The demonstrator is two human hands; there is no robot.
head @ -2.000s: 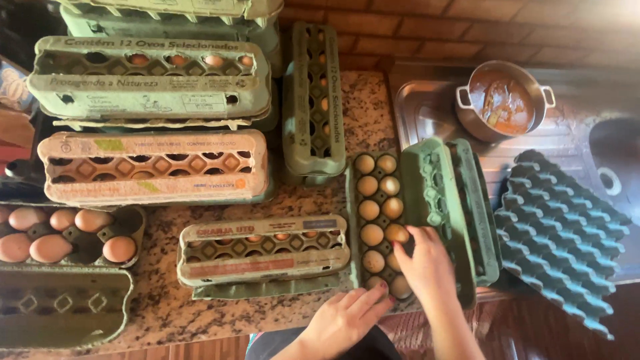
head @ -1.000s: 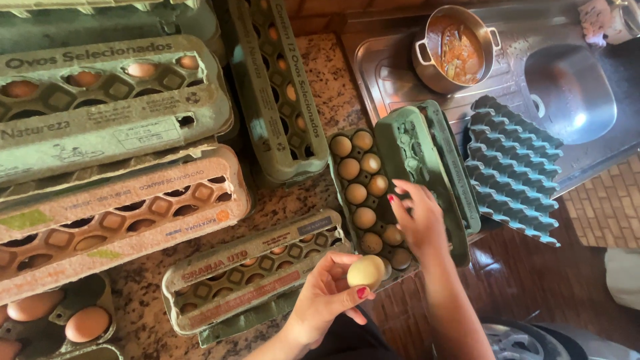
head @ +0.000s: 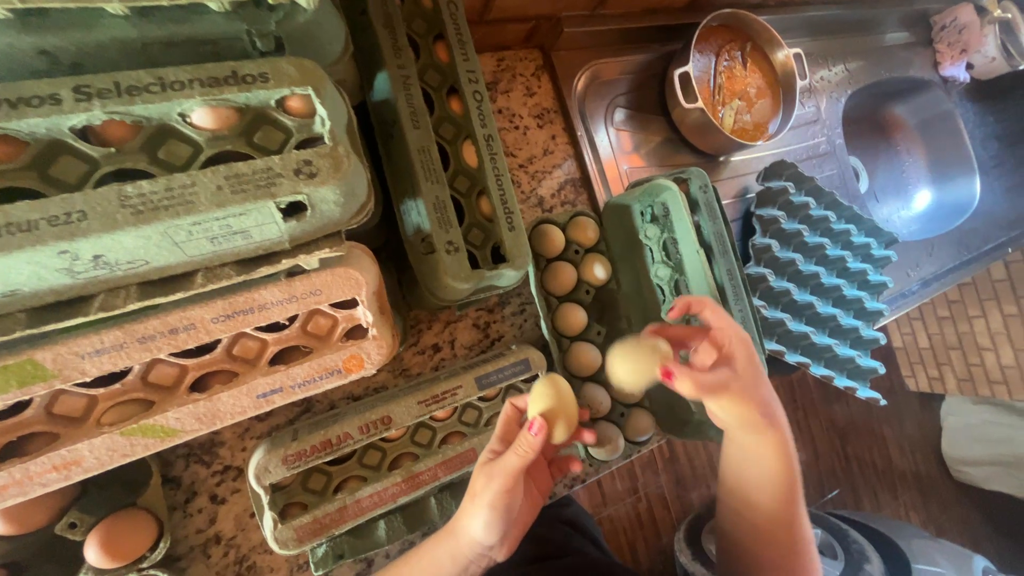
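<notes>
My left hand (head: pixel 524 472) holds a pale egg (head: pixel 554 406) between thumb and fingers, just over the near left edge of an open green egg carton (head: pixel 660 248). Pinched in the fingertips of my right hand (head: pixel 708 360) is another pale egg (head: pixel 632 364), blurred, above the carton's near half. Two rows of light brown eggs (head: pixel 570 319) sit in the carton, and its lid lies folded back on the right. At least one cup in the right row shows no egg. A closed pulp carton (head: pixel 384 456) with eggs lies left of my left hand.
Closed egg cartons (head: pixel 192 160) are stacked at left, with another carton (head: pixel 448 152) standing lengthwise behind. Brown eggs (head: pixel 122 538) sit at lower left. A two-handled pot (head: pixel 734 80) of orange-brown liquid stands on the steel sink's drainboard (head: pixel 624 152). A blue-green egg tray (head: pixel 824 280) lies beside the sink.
My right hand, empty with fingers apart a second ago, now holds an egg lifted above the carton. My left hand still holds its egg, which it did not hold up two seconds ago.
</notes>
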